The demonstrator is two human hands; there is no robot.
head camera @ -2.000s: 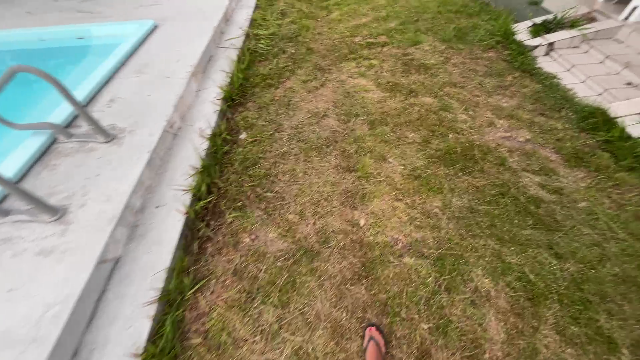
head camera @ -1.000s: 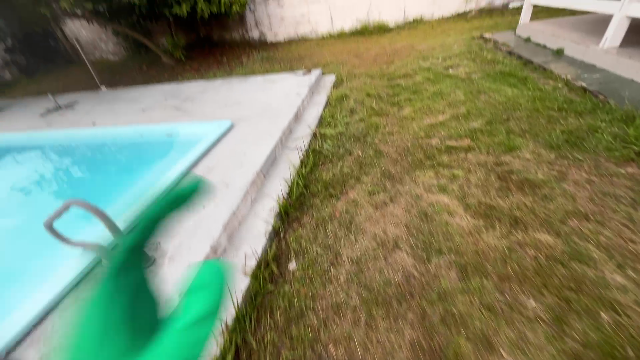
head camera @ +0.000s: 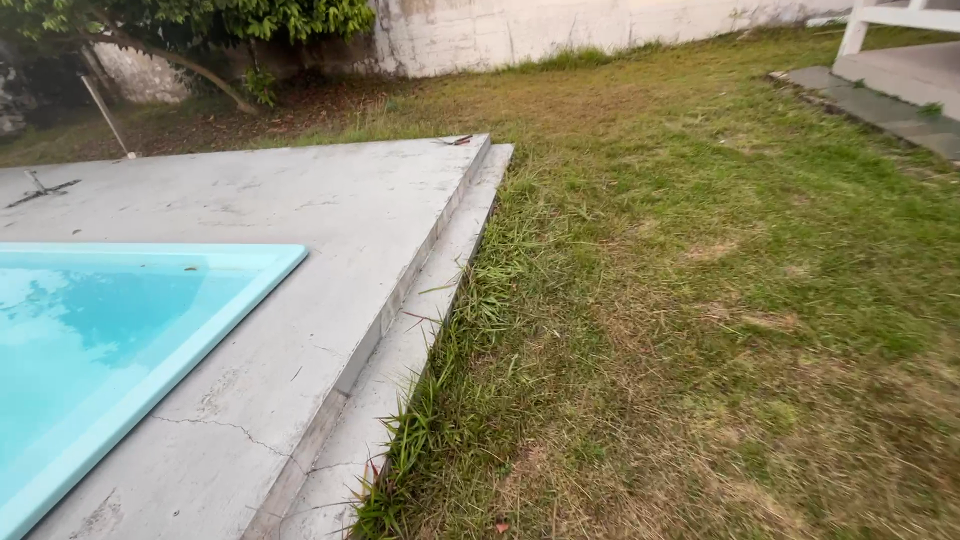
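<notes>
Neither my left hand nor my right hand shows in the head view now. A light blue pool with water in it lies at the left, set into a grey concrete deck. On the far right corner of that deck rests a small tool with what look like reddish handles; its kind is too small to tell. Tufts of long grass lean against and over the low concrete step along the deck's edge.
A lawn with dry patches covers the right side. Beyond it stands a whitewashed wall, with a leafy tree at back left. A pole leans near the deck's far edge. A raised white porch borders the upper right.
A green-gloved hand, seen blurred at lower left one second ago, is out of view. The view has moved forward along the deck; the pool's metal handrail no longer shows.
</notes>
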